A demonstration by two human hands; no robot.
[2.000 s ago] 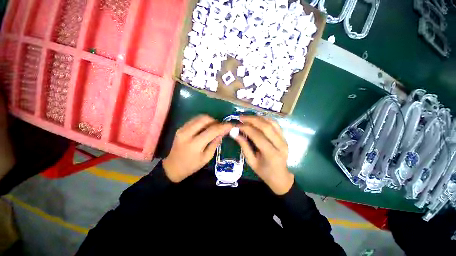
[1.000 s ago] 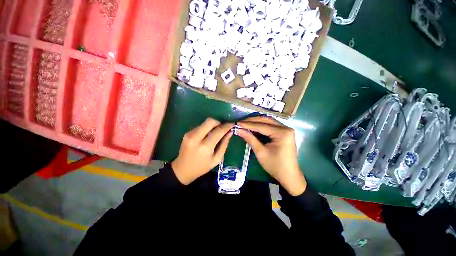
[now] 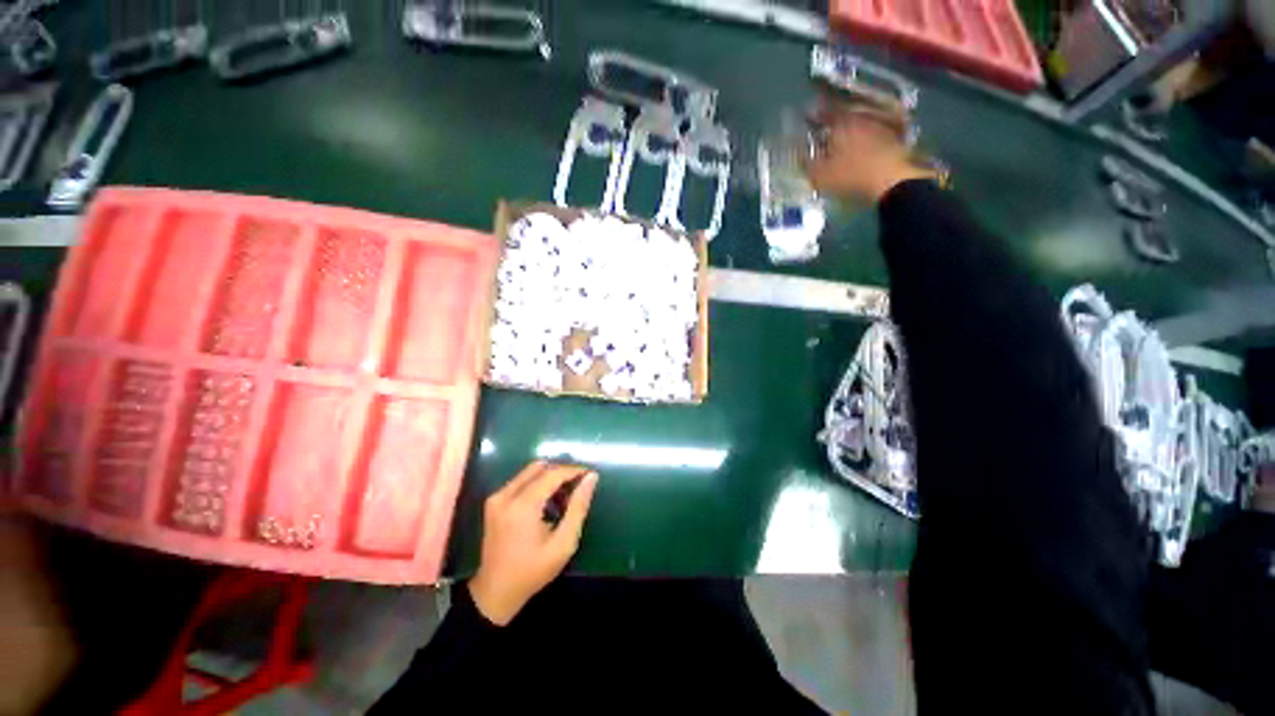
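My right hand [image 3: 856,148] is blurred and reaches far over the green belt. A loop-shaped plastic frame [image 3: 791,217] lies beside its fingertips, and another frame [image 3: 864,77] lies just beyond. Whether the fingers hold one is unclear. My left hand [image 3: 534,534] is near the bench's front edge with curled fingers. A dark patch shows between thumb and fingers; I cannot tell if it is an object or shadow. An open carton [image 3: 702,336] heaped with small white pieces [image 3: 601,287] stands in front of it.
A salmon-red compartment tray [image 3: 476,420] is at the left. More frames [image 3: 650,161] lie behind the carton, beyond the pale edge strip [image 3: 783,291]. A pile of frames [image 3: 870,420] is at the right, partly behind my right sleeve. Another red tray [image 3: 940,31] is at the far side.
The view has shifted and shows more of the belt. My hands have parted: the right has moved far forward and right, the left stays near the edge. The frame between them is no longer there.
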